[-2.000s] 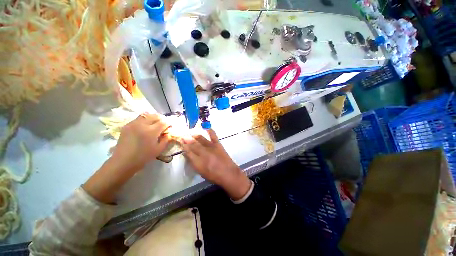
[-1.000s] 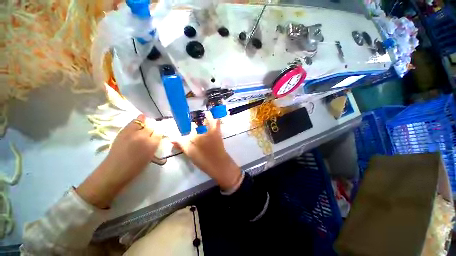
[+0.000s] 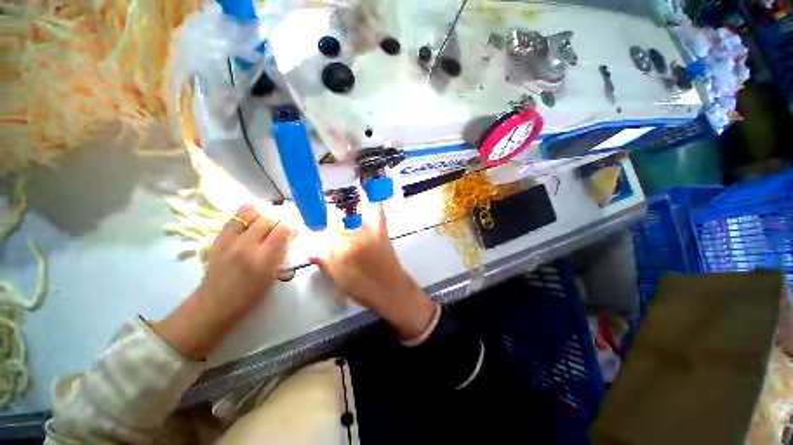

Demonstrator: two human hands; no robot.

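Observation:
A bunch of cream cords (image 3: pixel 193 221) fans out to the left on the white machine table. My left hand (image 3: pixel 247 261) holds the bunch near the needle area, fingers bent over it. My right hand (image 3: pixel 365 265) lies just right of the needle area, below the blue guard (image 3: pixel 300 169). Glare hides its fingertips, so I cannot tell whether it grips anything. The sewing machine's white head (image 3: pixel 400 96) lies beyond both hands. The presser foot and needle are lost in the bright light.
A large cream and orange pile (image 3: pixel 78 87) lies upper left, a loose cream bundle (image 3: pixel 13 343) lower left. Yellow loops (image 3: pixel 467 198) and a black rectangle (image 3: pixel 515 215) lie right of my hands. A pink-rimmed dial (image 3: pixel 511 136) is on the machine. Blue crates (image 3: pixel 739 226) and a brown box (image 3: pixel 696 356) stand right.
The cords' free ends are drawn in closer beside my left hand than two seconds ago. My right hand has turned, with its fingers pointing more upward. The view has shifted slightly.

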